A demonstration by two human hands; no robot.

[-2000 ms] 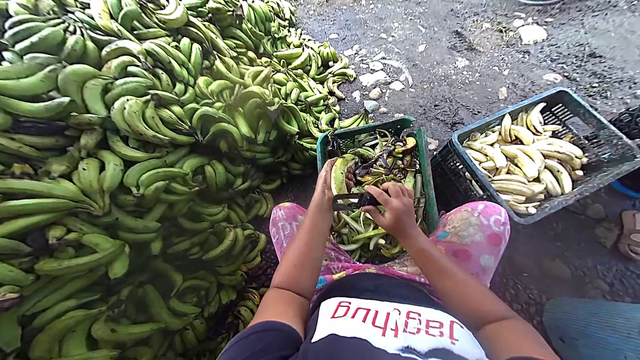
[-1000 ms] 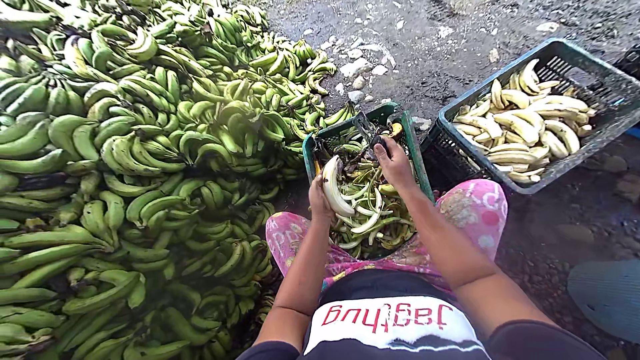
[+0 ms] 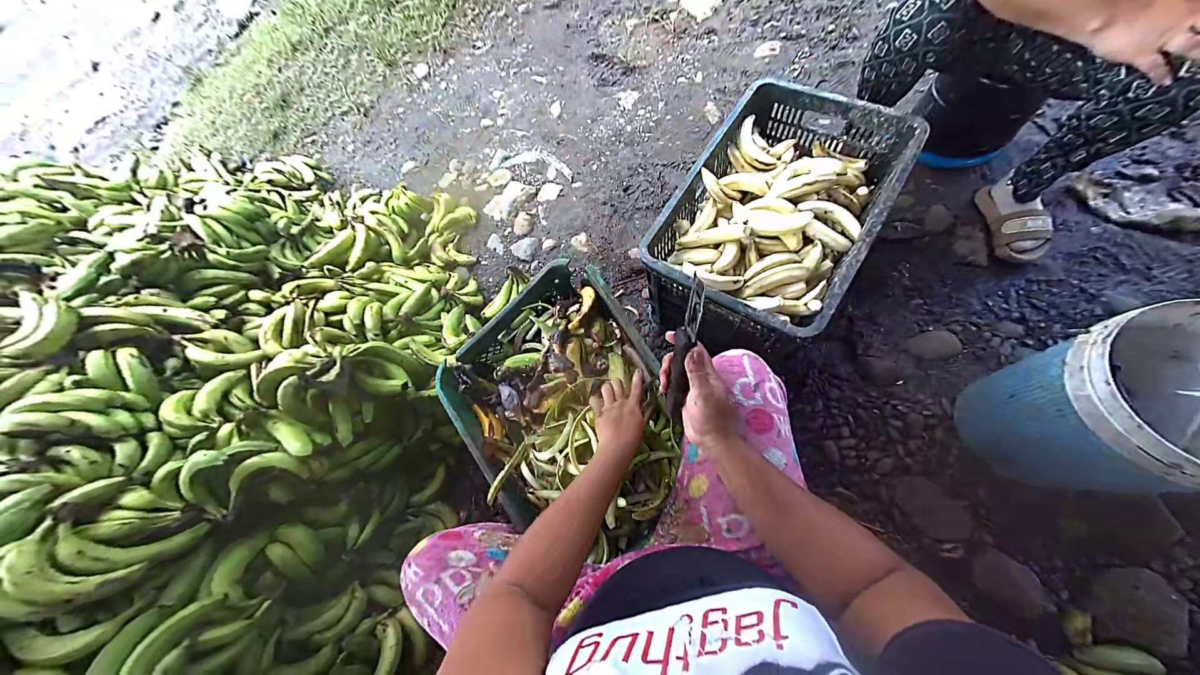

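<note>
My left hand (image 3: 620, 410) is over the peel crate, its fingers spread and nothing seen in them. My right hand (image 3: 698, 389) grips the dark handle of a peeling knife (image 3: 689, 347), blade pointing up and away from me, just right of that crate. The green plastic crate (image 3: 459, 417) between my knees holds peels (image 3: 562, 450) and some darkened, yellowish pieces. Peeled plantains (image 3: 773, 225) fill much of a second plastic crate (image 3: 858, 281), beyond my right knee. A large heap of green plantains (image 3: 253, 375) covers the ground at the left.
Another person's patterned trouser leg, hand (image 3: 1116, 28) and sandalled foot (image 3: 1017, 225) are at the upper right, near a dark bucket (image 3: 975, 117). A blue bucket (image 3: 1022, 417) lies at the right. Stones (image 3: 525, 248) dot the wet ground beyond the crates.
One second ago my left hand held a peeled plantain; now none shows in it. My right hand has moved with the knife to the peel crate's right side. The view has shifted right.
</note>
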